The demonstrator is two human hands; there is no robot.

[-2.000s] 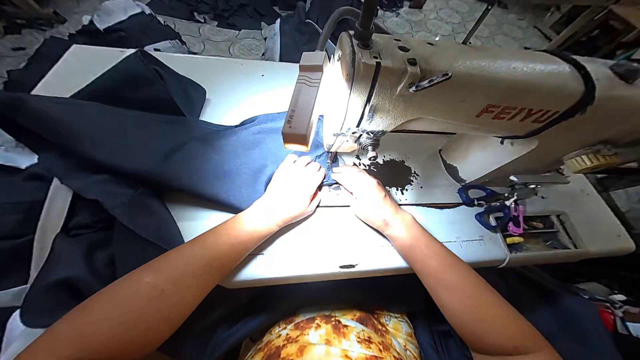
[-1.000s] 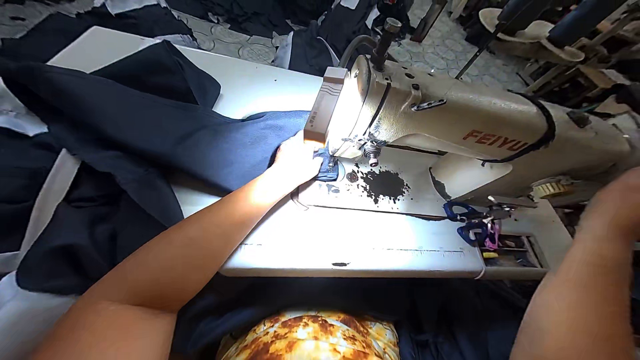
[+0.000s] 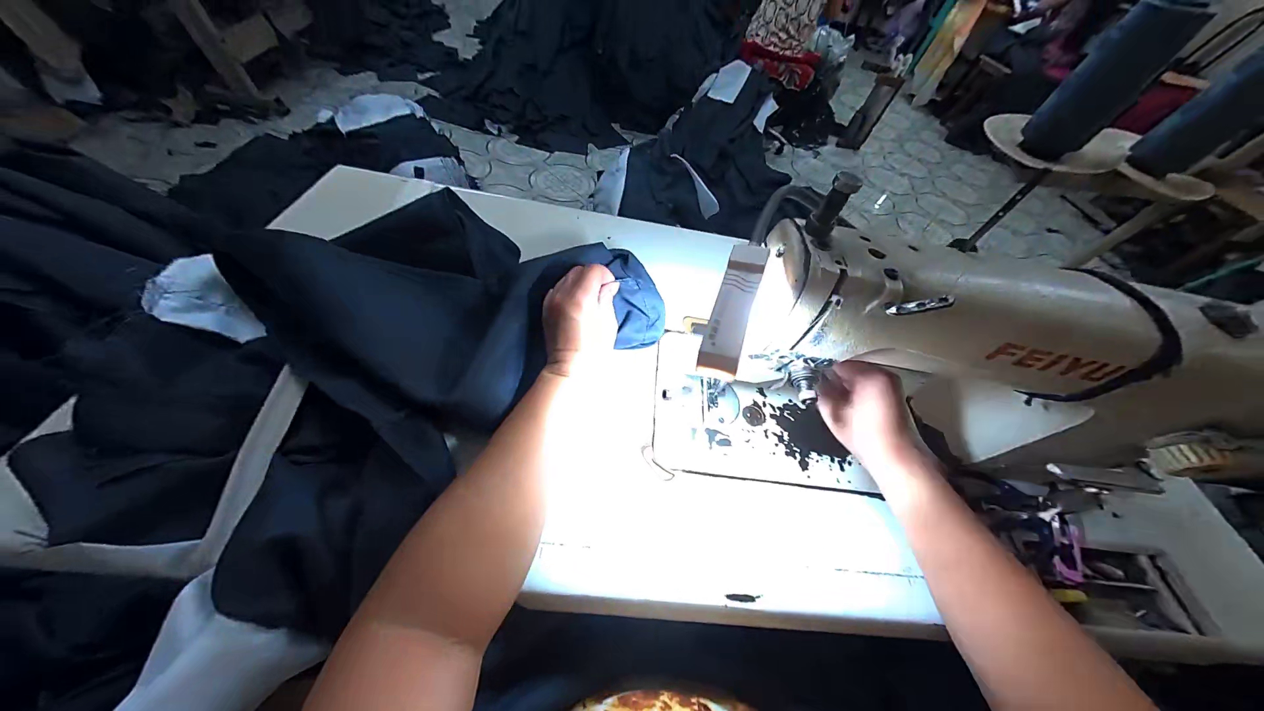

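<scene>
My left hand (image 3: 581, 314) is closed on the dark blue cloth garment (image 3: 415, 326), near its gathered end, left of the sewing machine's needle area. The cloth lies over the left side of the white machine table (image 3: 711, 553). My right hand (image 3: 865, 407) is at the thread tension knob (image 3: 805, 380) of the industrial sewing machine (image 3: 968, 306), its fingertips beside the knob; whether they pinch a thread cannot be seen. A lit lamp (image 3: 733, 311) hangs at the machine's head. No cloth lies on the metal needle plate (image 3: 726, 405).
Blue-handled scissors (image 3: 1017, 499) and a pink-handled tool (image 3: 1068, 548) lie at the right, by a recessed tray (image 3: 1136, 583) of small items. Dark and white cloth pieces (image 3: 128, 434) are heaped at the left. Thread cones (image 3: 1111, 74) stand behind, and more cloth lies on the tiled floor (image 3: 553, 178).
My left hand has drawn the cloth away from the needle area, to the left. My right hand, at the far right edge one second ago, is now by the tension knob.
</scene>
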